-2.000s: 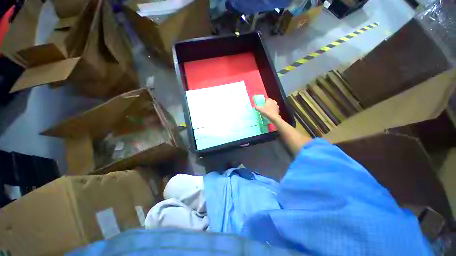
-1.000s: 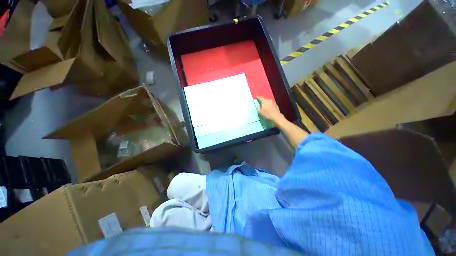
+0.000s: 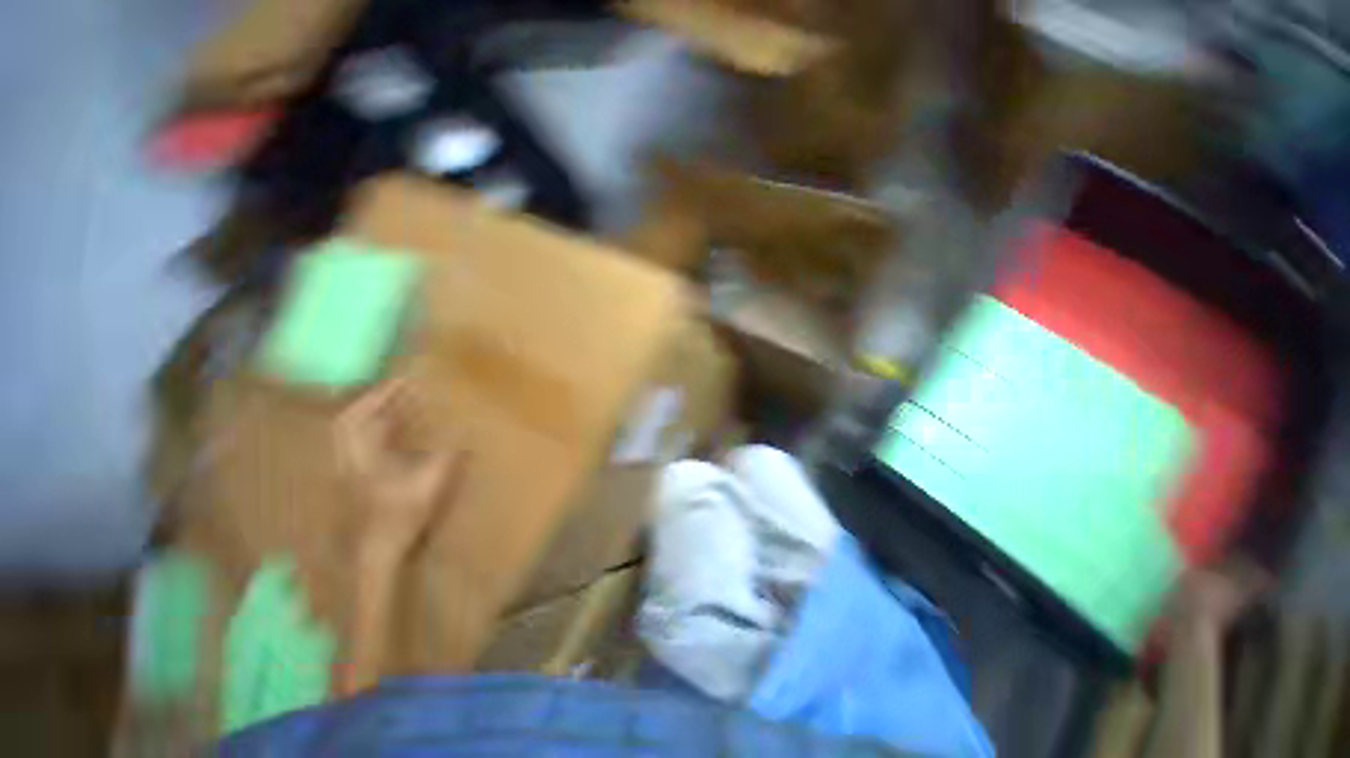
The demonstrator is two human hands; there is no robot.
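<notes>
The view is strongly blurred. My left hand (image 3: 397,467) is over the closed brown carton (image 3: 518,333), just below a mint-green block (image 3: 344,314); whether it touches or holds anything is unclear. More green pieces (image 3: 277,652) lie at the lower left. My right hand (image 3: 1211,604) is small and smeared at the near right corner of the black tote (image 3: 999,566); its fingers and anything in them cannot be made out. Green sheets (image 3: 1051,459) lie side by side in the tote, over a red sheet (image 3: 1133,304).
A white label (image 3: 649,425) is on the carton's side. My light-coloured shoes or legs (image 3: 726,570) and blue smock are between carton and tote. Dark objects (image 3: 444,141) and blurred brown cartons stand behind. Slatted brown edges (image 3: 1288,689) show at the lower right.
The view has swung left, so the tote now sits at the right and the carton with green pieces has come into view. My left hand has appeared. My right hand is nearer the tote's corner.
</notes>
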